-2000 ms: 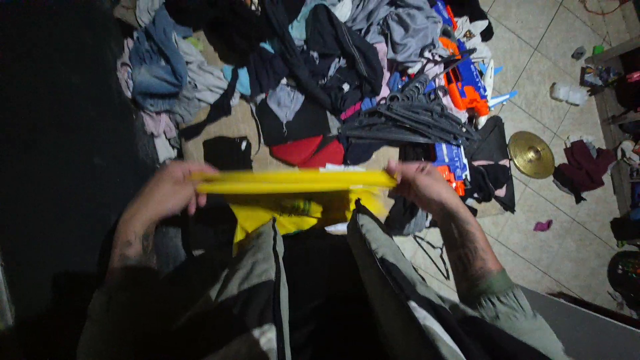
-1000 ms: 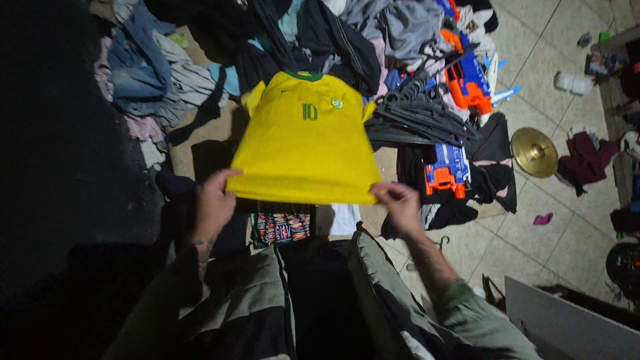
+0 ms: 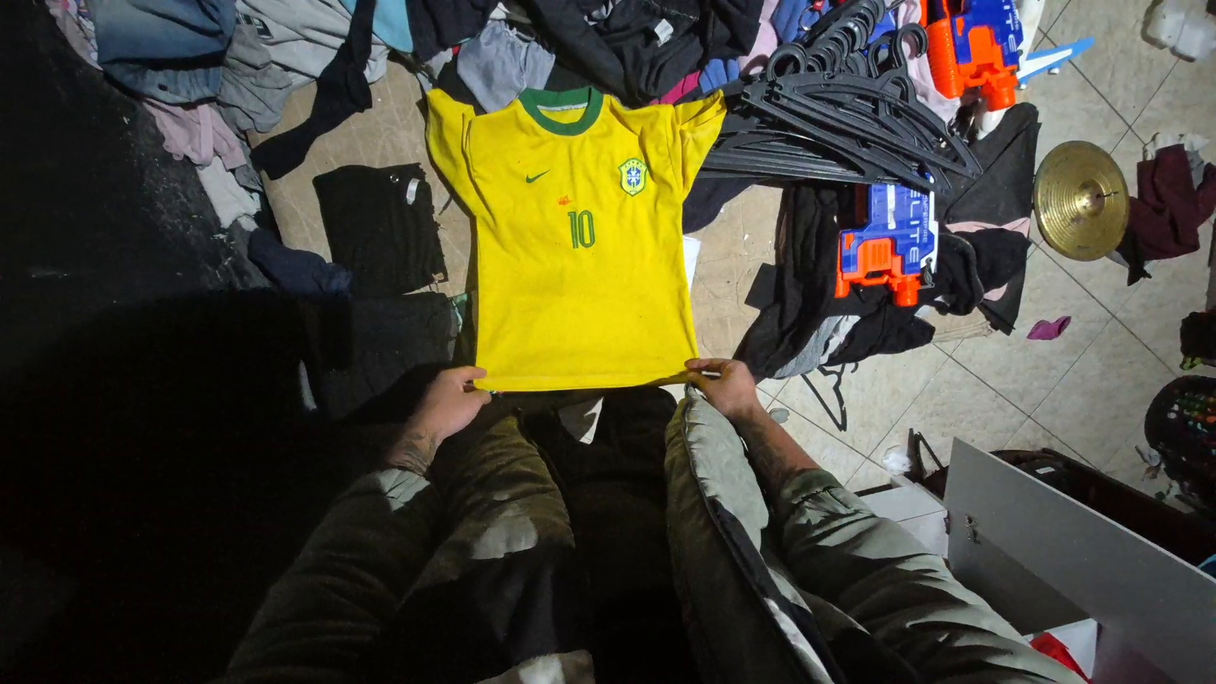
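Note:
A yellow football jersey point(image 3: 584, 285) with a green collar, a crest and a green number lies spread out front side up, its collar away from me. My left hand point(image 3: 453, 404) pinches the lower left corner of its hem between thumb and fingers. At the opposite hem corner, my right hand point(image 3: 724, 385) has a similar pinch grip. Just left of the jersey is a folded black garment point(image 3: 380, 228). Black plastic clothes hangers point(image 3: 836, 114) are heaped by the sleeve on the right.
Piled clothes, including blue jeans point(image 3: 166, 47), stretch along the far side. Blue and orange toy blasters point(image 3: 883, 249) rest among dark garments on the right. A brass cymbal point(image 3: 1081, 200) is on the tiled floor, and a white panel point(image 3: 1073, 541) stands at lower right.
The jersey, first stretched as a narrow band between my hands, opened out and now lies flat. Both hands kept hold of the hem. The view has moved closer to the jersey.

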